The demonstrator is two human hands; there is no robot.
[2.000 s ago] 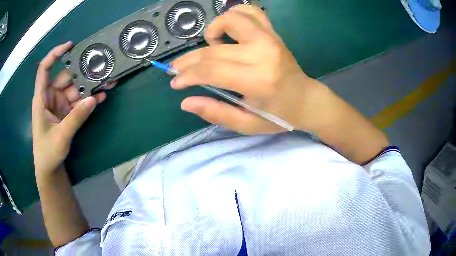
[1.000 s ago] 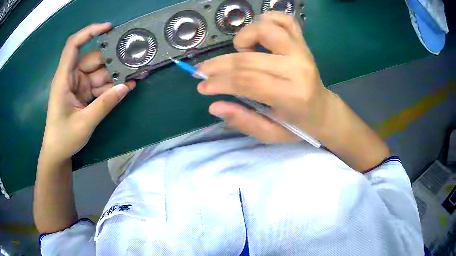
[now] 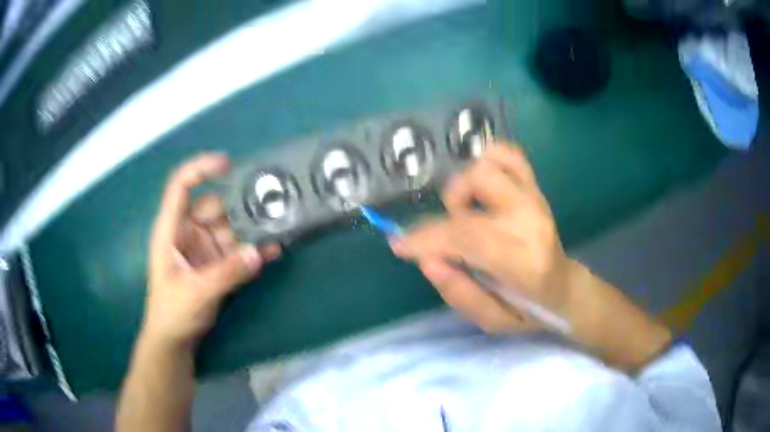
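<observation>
A grey four-cavity fixture [image 3: 308, 159] with a shiny round disc in each seat is held tilted over the green bench. The picture is blurred. My left hand [image 3: 203, 245] grips the fixture's left end, thumb on the near edge and fingers behind. My right hand [image 3: 498, 245] holds a clear pen-like pick [image 3: 384, 223] with a blue collar. Its tip points at the near edge of the second disc [image 3: 341, 175] from the left; contact cannot be told. The right hand's upper fingers are at the fixture's right end beside the fourth disc [image 3: 470, 132].
The green bench [image 3: 338, 291] has a white curved strip [image 3: 194, 84] along its far side. A black round pad [image 3: 572, 63] lies at the back right, and a light blue and white cap [image 3: 722, 89] at the far right. A pale ribbed strip [image 3: 94, 63] lies far left.
The fixture and both hands appear lower and further right in the picture. All four discs now show more fully. The black pad and ribbed strip have come into view. The pick stays near the second disc.
</observation>
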